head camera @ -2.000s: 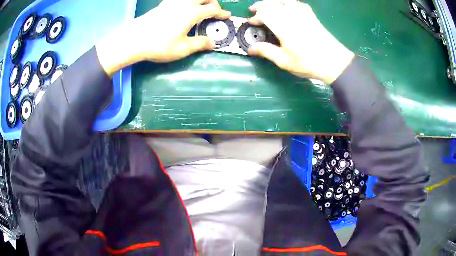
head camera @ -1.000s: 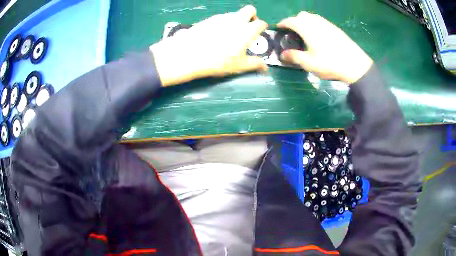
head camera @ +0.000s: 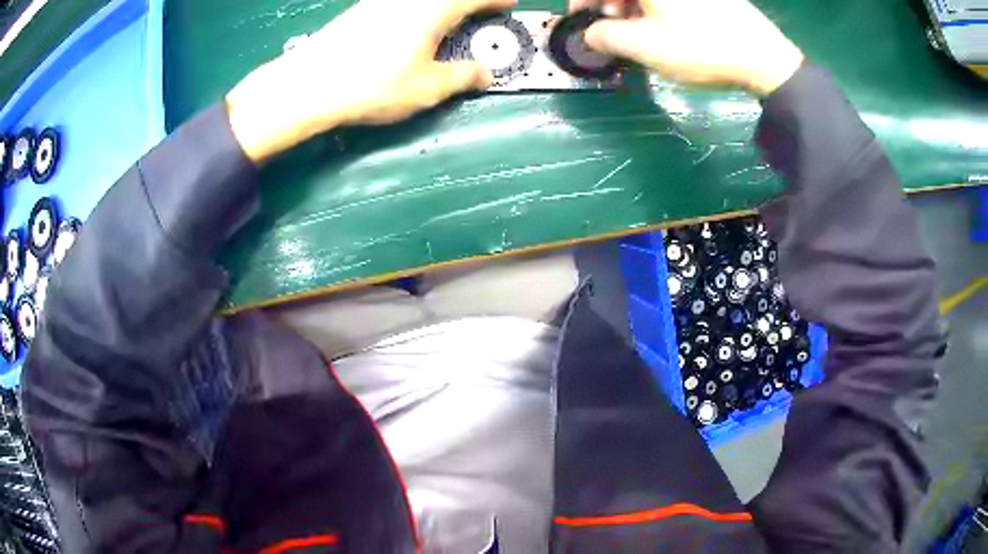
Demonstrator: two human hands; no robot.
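A flat silver plate (head camera: 545,78) lies on the green bench at the top of the view. Two round black discs with pale centres sit on it: the left disc (head camera: 495,47) and the right disc (head camera: 576,45). My left hand (head camera: 406,67) has its thumb and fingers around the left disc. My right hand (head camera: 693,41) has its fingertips on the right disc. The upper edge of the picture cuts off part of my left hand and hides any more of the plate beyond it.
A light blue tray (head camera: 117,76) with several discs stands at the left on the green bench (head camera: 433,195). A deep blue bin (head camera: 653,314) heaped with discs is below the bench edge at right. Pale line equipment (head camera: 967,27) is at the top right.
The view has shifted, so the blue tray sits further left. The plate's right disc is less covered by my right hand than a second ago. My left hand has uncovered more of the left disc.
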